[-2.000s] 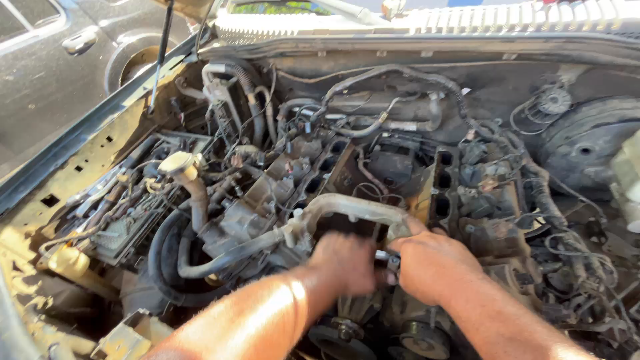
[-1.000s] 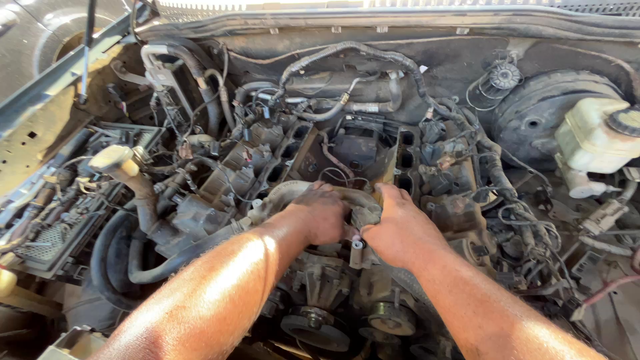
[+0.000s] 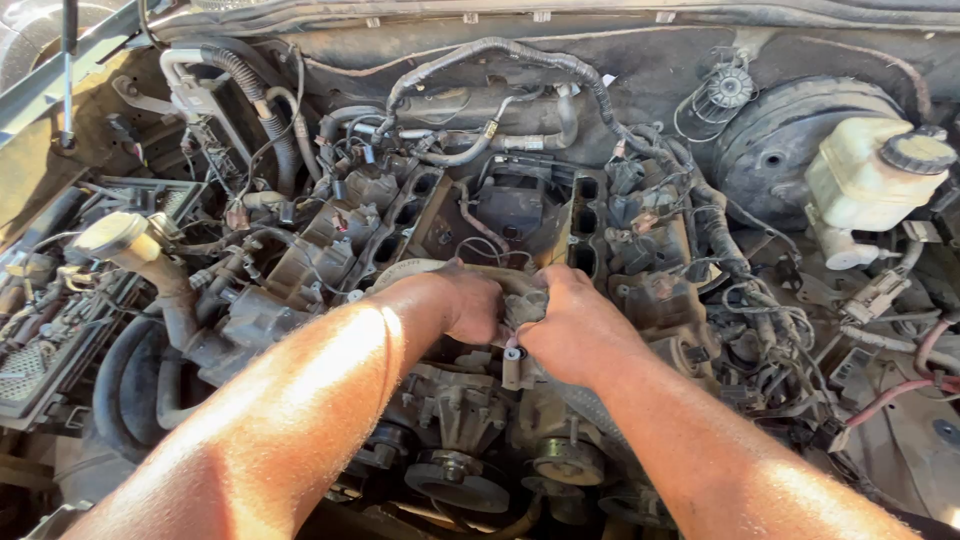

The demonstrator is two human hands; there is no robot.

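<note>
At the front centre of the engine, my left hand (image 3: 476,300) is closed around a grimy coolant pipe or hose (image 3: 412,271), which curves away to the left and bears writing. Just to its right, my right hand (image 3: 574,319) grips a grey metal fitting (image 3: 527,307) at the pipe's right part, thumb toward the other hand. A small metal cylinder (image 3: 512,366) points downward between and below the hands. Behind them lies the engine valley (image 3: 510,202), flanked by cylinder heads with exposed intake ports (image 3: 585,220). My palms and most fingertips are hidden.
Pulleys (image 3: 457,480) sit below the hands. An oil filler neck (image 3: 124,238) and black hoses (image 3: 124,382) are at the left. A wiring harness (image 3: 709,199) runs down the right, near the brake booster (image 3: 802,150) and the fluid reservoir (image 3: 862,176). A wire loop arches behind the valley.
Two seconds ago the pipe stood out higher above the engine front, with a small metal part between my blurred left hand and my right. Both hands now hold closer to the valley. The view has shifted right.
</note>
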